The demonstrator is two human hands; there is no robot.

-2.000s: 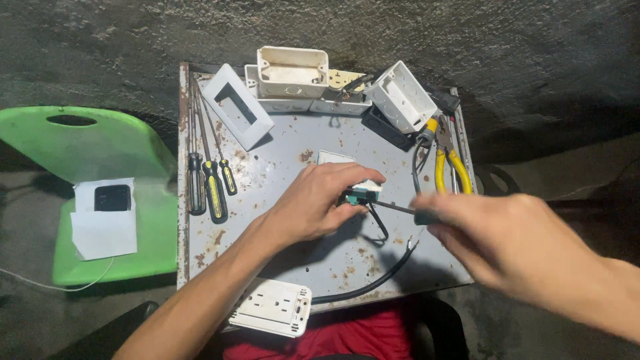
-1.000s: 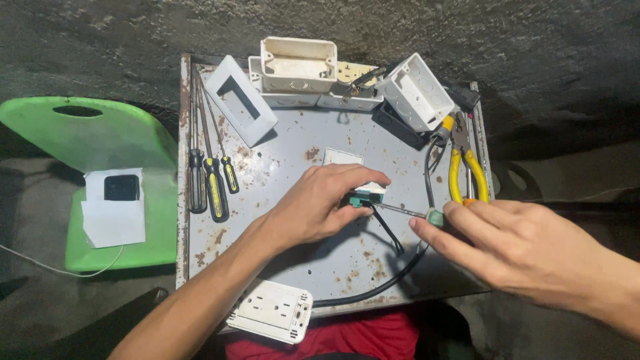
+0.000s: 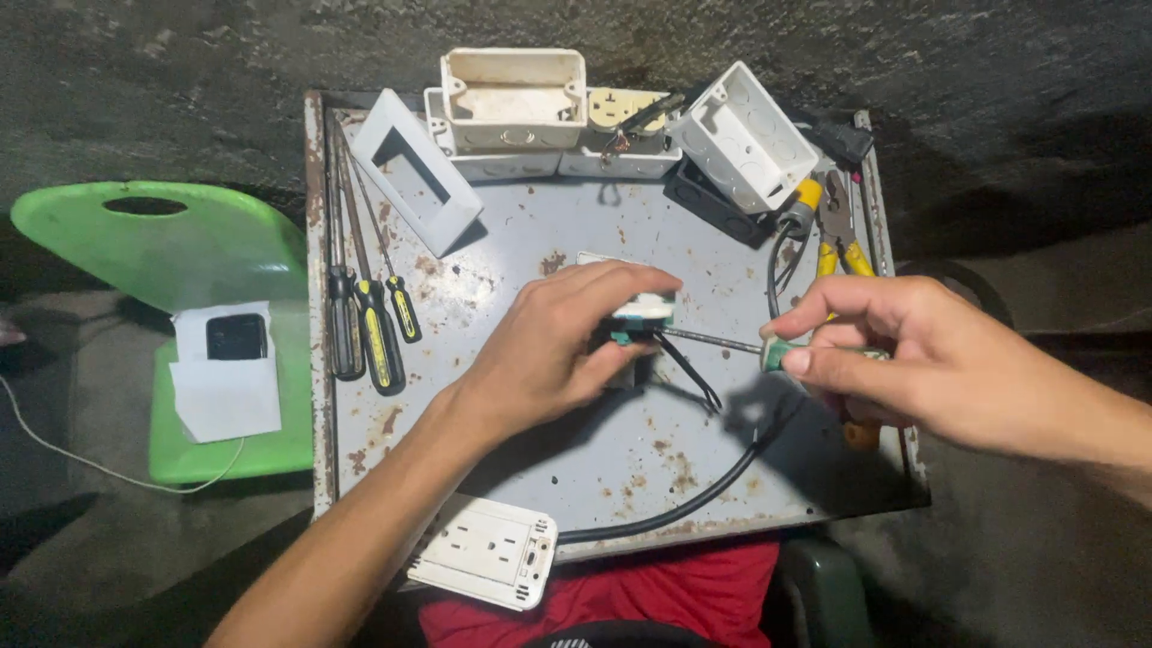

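Observation:
My left hand (image 3: pixel 567 337) grips a small white and green electrical device (image 3: pixel 646 310) above the middle of the table. Two short black wires (image 3: pixel 691 373) hang from its underside. In my right hand (image 3: pixel 886 355) is a screwdriver with a green handle (image 3: pixel 776 353), its shaft pointing left with the tip at the device; the exact contact point is hidden. Behind my left hand a white plate (image 3: pixel 598 259) shows in part. A white double outlet (image 3: pixel 486 551) lies at the near edge, with a black cable (image 3: pixel 670 520) curving right from beside it.
Screwdrivers (image 3: pixel 380 346) and a white frame (image 3: pixel 418 171) lie at left. White boxes (image 3: pixel 515 99), a tilted box (image 3: pixel 747 135), a black box (image 3: pixel 715 209) and a yellowish outlet (image 3: pixel 614 108) line the back. Yellow-handled pliers (image 3: pixel 839 234) lie right. A green chair (image 3: pixel 225 450) holds a phone (image 3: pixel 237 337).
My right hand has shifted its hold on the screwdriver's green handle. My left hand has kept its grip on the device, and the screwdriver's shaft still points to it.

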